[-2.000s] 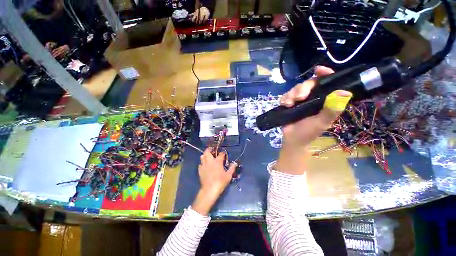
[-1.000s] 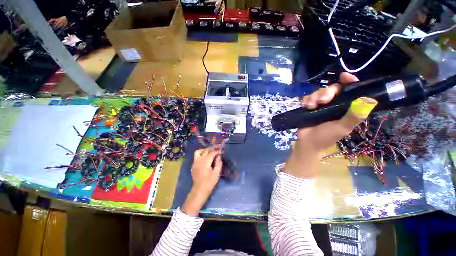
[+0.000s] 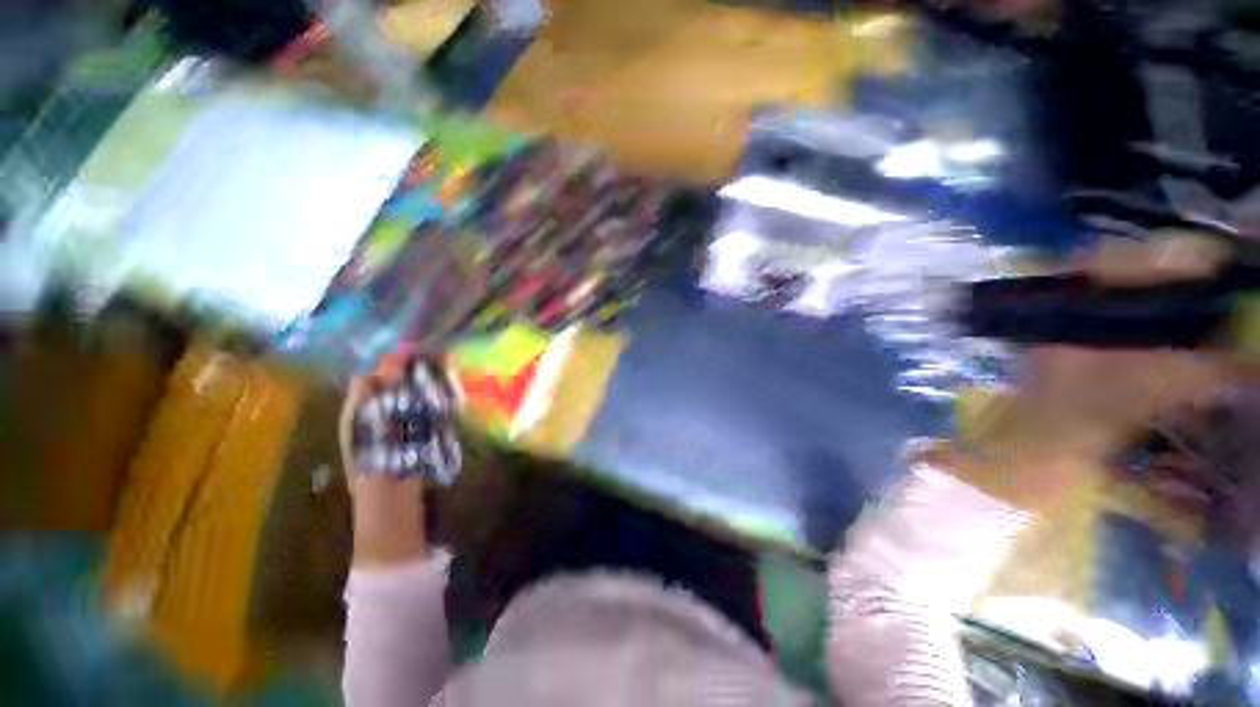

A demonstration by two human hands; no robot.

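The whole view is blurred by motion. My left hand [image 3: 394,421] is below the bench's front edge at the left, closed around a dark and silvery part [image 3: 412,425]. The part's details cannot be told. My right hand [image 3: 1126,394] is at the right, holding the thick black electric screwdriver [image 3: 1092,311], whose rear runs out of the frame. The heap of wired ring units [image 3: 553,242] lies smeared on the bright printed sheet beyond my left hand.
The white screw feeder [image 3: 774,242] stands behind the dark blue sheeting [image 3: 732,401]. A white sheet [image 3: 263,207] lies at upper left. Brown cartons [image 3: 207,497] are below the bench at left. A blurred dark wired bundle [image 3: 1181,470] is at right.
The view has swung and tilted. My left hand has moved from in front of the feeder to below the bench edge at left. My right hand still holds the screwdriver.
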